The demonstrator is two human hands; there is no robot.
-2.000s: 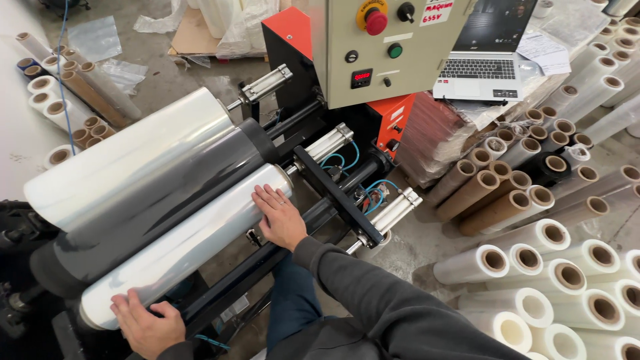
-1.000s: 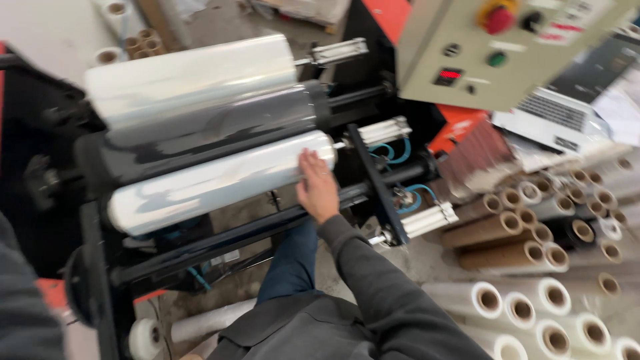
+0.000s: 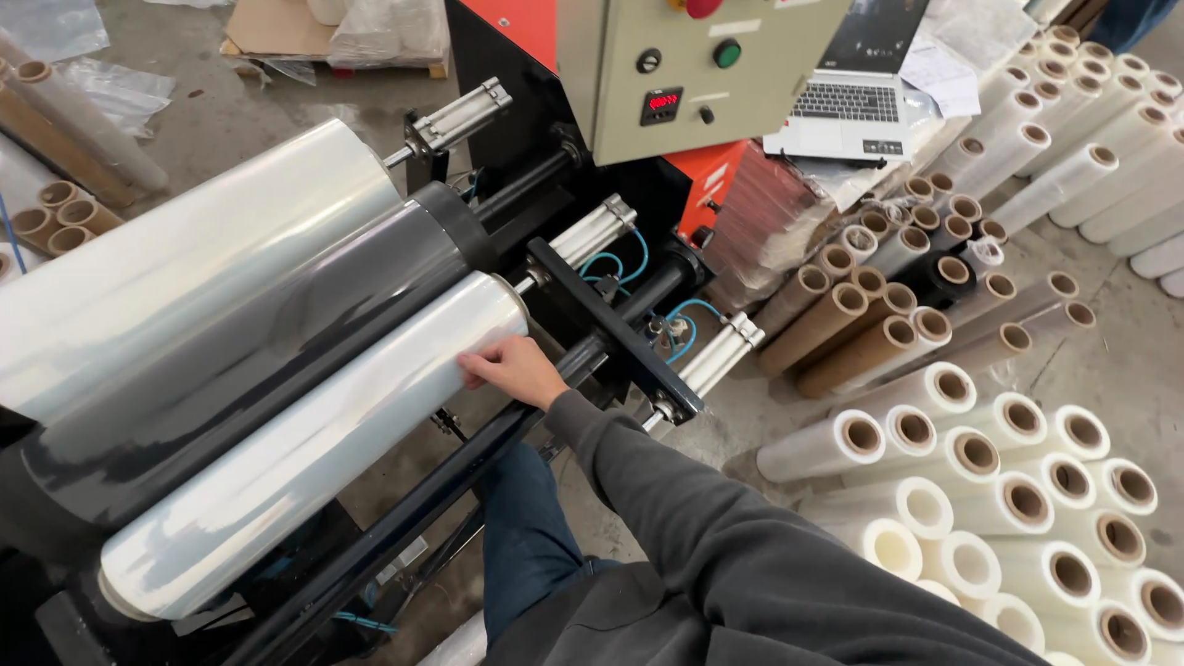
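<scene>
My right hand, its fingers curled, touches the near side of the front roll of clear plastic film, close to that roll's right end. Whether the fingertips pinch the film cannot be told. Behind this roll lies a dark roller of the winding machine, and beyond it a larger roll of film. Pneumatic cylinders with blue hoses stand at the right ends of the rolls. My left hand is out of view.
A control box with buttons and a red display hangs over the machine. Right of it an open laptop rests on wrapped goods. Cardboard cores and upright film rolls crowd the floor at right. A black bar crosses before my legs.
Two seconds ago my left hand lay on the front roll's left end; it has gone from view. My right hand was flatter on the film and now has curled fingers at the roll's near side.
</scene>
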